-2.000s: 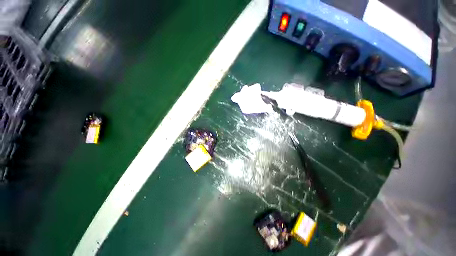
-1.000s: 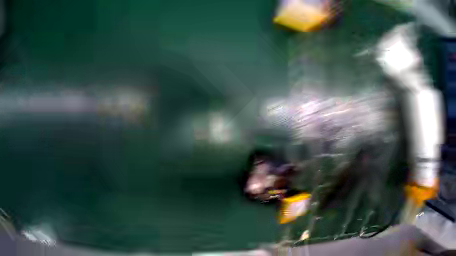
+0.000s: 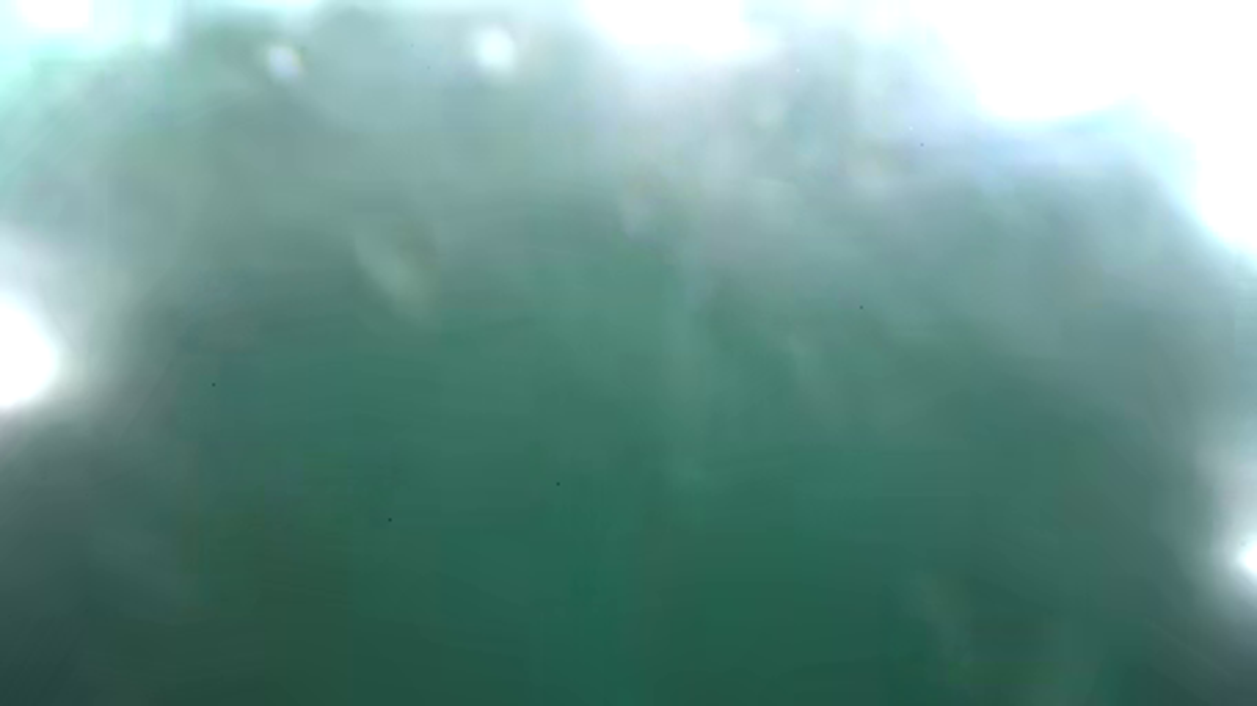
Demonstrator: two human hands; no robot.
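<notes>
The view is heavily blurred and washed out. A green surface (image 3: 620, 524) fills most of it, with no sharp edge or object on it. I cannot make out a syringe, a device or a battery. Neither my left hand nor my right hand can be seen.
Bright white glare lies along the top, strongest at the upper right, with smaller bright spots at the left and right edges. Grey haze covers the upper part. No obstacle or container can be told apart.
The view has swung and blurred. The syringe, the devices with their yellow-edged batteries and the blue box no longer show; green haze and white glare fill the picture.
</notes>
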